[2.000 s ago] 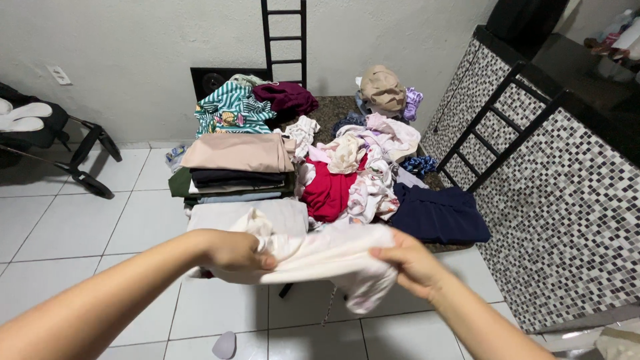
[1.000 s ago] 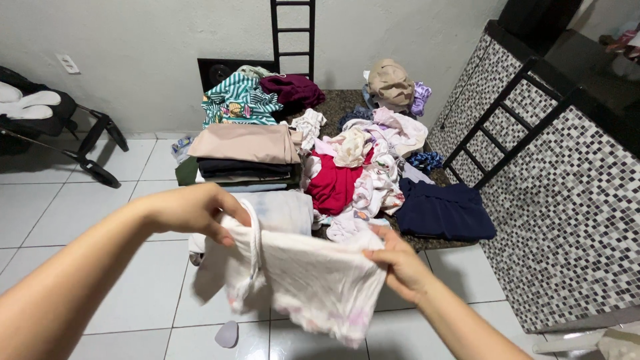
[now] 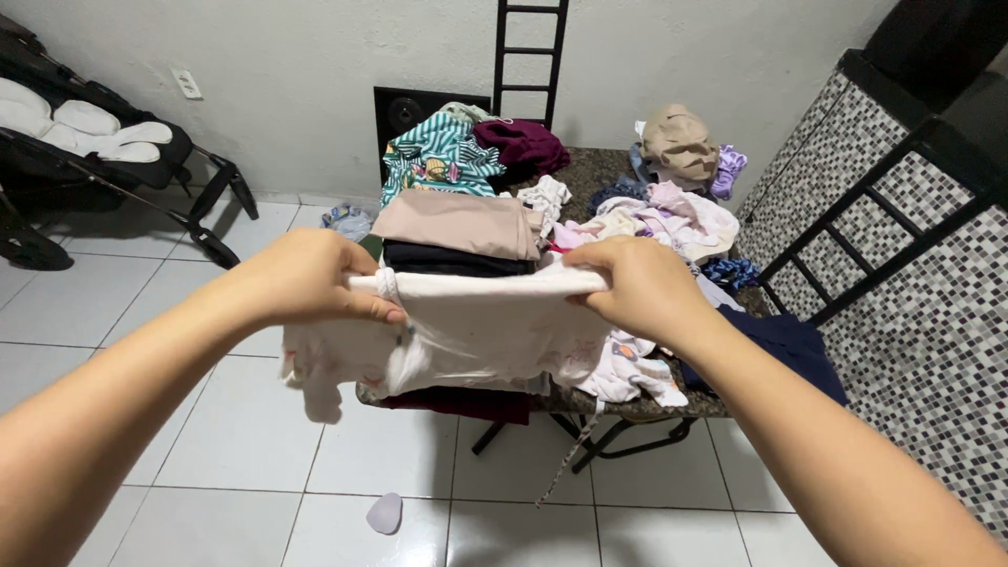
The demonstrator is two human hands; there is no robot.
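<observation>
A white garment with a faint pink print point(image 3: 488, 335) hangs between my hands, its top edge stretched nearly level above the near side of a granite-topped table point(image 3: 591, 169). My left hand point(image 3: 319, 276) pinches its left end, where a rolled band shows. The right end is gripped by my right hand point(image 3: 638, 287). Just behind it lies a stack of folded clothes, a beige cloth point(image 3: 461, 224) over black ones point(image 3: 457, 258). To the right is a loose heap of pale pink and white clothes point(image 3: 677, 216). The garment hides part of the stack and heap.
Teal striped clothing point(image 3: 441, 157), a maroon cloth point(image 3: 524, 146) and a tan bundle point(image 3: 679, 146) lie at the back. Folded navy cloth point(image 3: 776, 350) sits at the right edge, near a black ladder-like frame point(image 3: 874, 228). A stroller point(image 3: 118, 157) stands left; a small lilac object point(image 3: 384, 513) lies on the floor.
The white garment, bunched two seconds ago and hanging lower one second ago, is now held higher with its top edge pulled straight. Both hands keep hold of it.
</observation>
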